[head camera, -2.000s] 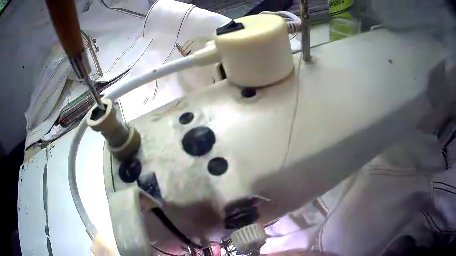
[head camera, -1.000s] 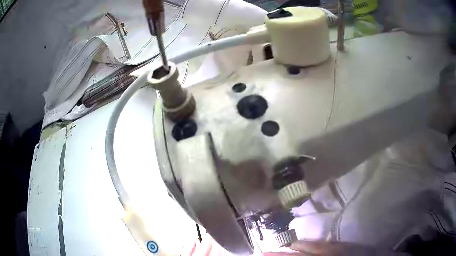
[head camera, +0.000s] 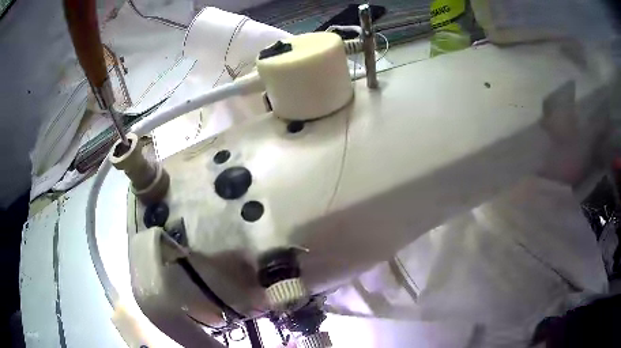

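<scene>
The cream sewing machine head (head camera: 408, 136) fills the middle of the head view. White garment cloth (head camera: 504, 251) with seam lines lies beyond its lower right side. A ribbed tension knob (head camera: 284, 292) and a second knob (head camera: 313, 340) sit at its lower front, beside bright light. A tool with a brown-orange handle (head camera: 85, 44) stands tilted in a beige ribbed cylinder (head camera: 139, 166). The needle tip and presser foot cannot be made out. Neither of my hands shows; they are outside the picture or hidden.
The round lamp housing (head camera: 306, 78) sits on the arm, its white bendy neck (head camera: 95, 224) curving down left. A metal pin (head camera: 368, 47) stands behind it. White pieces (head camera: 225, 41) are heaped behind. A green-labelled object (head camera: 447, 27) is at the back. The worn table edge (head camera: 41, 272) is at left.
The view swung left and then back, shifting the machine in the picture. The fingers at the bottom edge one second ago no longer show. The cloth at right lies more spread out.
</scene>
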